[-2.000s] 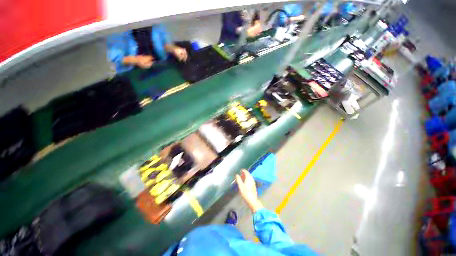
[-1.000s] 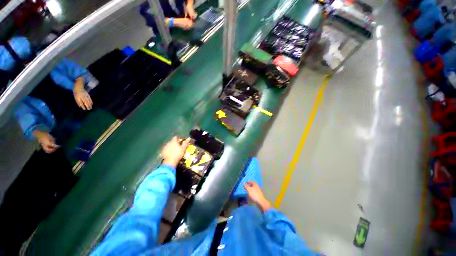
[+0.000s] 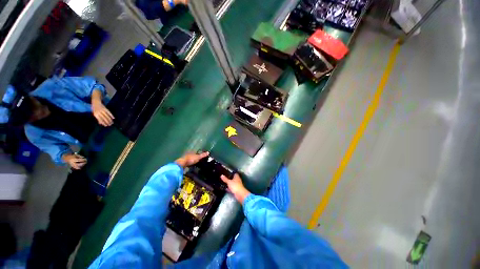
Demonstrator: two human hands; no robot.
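Note:
My left hand (image 3: pixel 192 159) and my right hand (image 3: pixel 235 185) hold a black case stack (image 3: pixel 215 169) by its two ends, at the far end of a row on the green bench. Next to it, nearer me, is a yellow camouflage case stack (image 3: pixel 192 198). Beyond that are black patterned cases (image 3: pixel 181 221) and a taupe stack (image 3: pixel 173 245), partly hidden by my sleeves. I cannot tell whether the held stack is lifted or rests on the bench.
Further along the green bench (image 3: pixel 202 123) lie a dark case with a yellow mark (image 3: pixel 245 139), black patterned stacks (image 3: pixel 263 93), a green piece (image 3: pixel 276 38) and a red piece (image 3: pixel 327 44). A metal post (image 3: pixel 213 42) rises there. A blue lattice shape (image 3: pixel 280 189) is under the edge. A worker sits opposite.
My right hand has come up from beside the bench edge onto the black stack. My left hand has moved from the yellow camouflage stack to the black stack's other end. The view has shifted.

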